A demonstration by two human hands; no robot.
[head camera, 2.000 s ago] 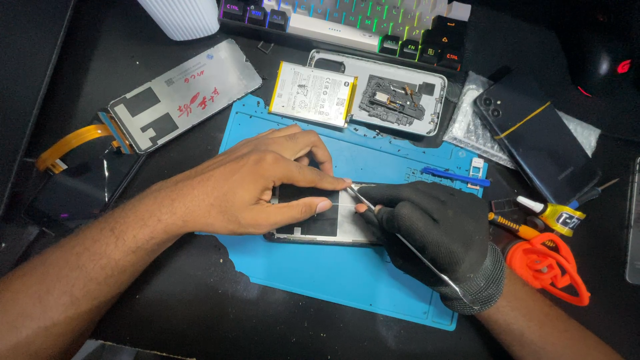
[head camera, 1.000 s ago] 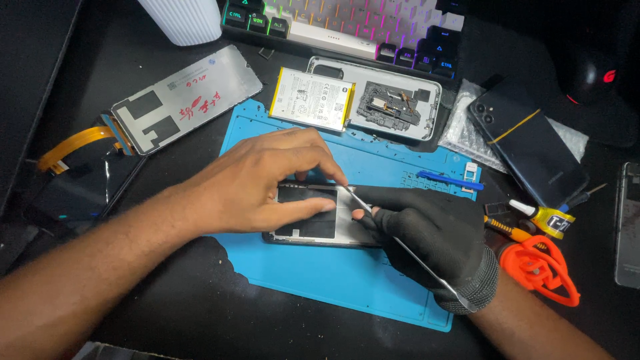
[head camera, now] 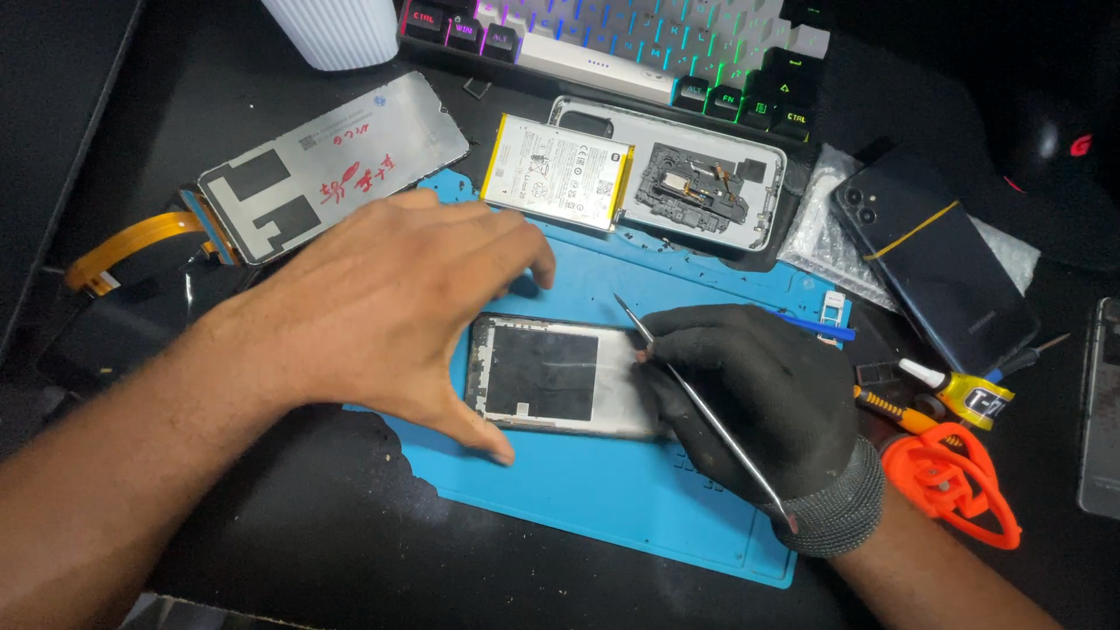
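Note:
A phone's mid-frame (head camera: pixel 542 372), with a black rectangle on its silvery face, lies on a blue silicone repair mat (head camera: pixel 490 472). At its left end is my bare left hand (head camera: pixel 411 289), thumb and fingers spread around the frame's corners, holding nothing. My right hand (head camera: pixel 752 402), in a black glove with fingertips bare, grips a thin metal pick (head camera: pixel 713 420). The pick's pointed tip is off the frame, over the mat beyond its far edge. That hand covers the frame's right end.
Behind lie a phone battery (head camera: pixel 557 171) and a back cover (head camera: pixel 761 192) holding small parts. A display panel (head camera: pixel 350 157) with an orange flex cable (head camera: pixel 131 245) is at left. At right are a dark phone (head camera: pixel 936 254), glue tube (head camera: pixel 971 398) and orange coil-like object (head camera: pixel 954 490). A keyboard (head camera: pixel 604 61) stands behind.
My left hand has come off the frame's upper edge and opened to the left, its thumb now near the lower left corner. The pick's tip has lifted away from that edge.

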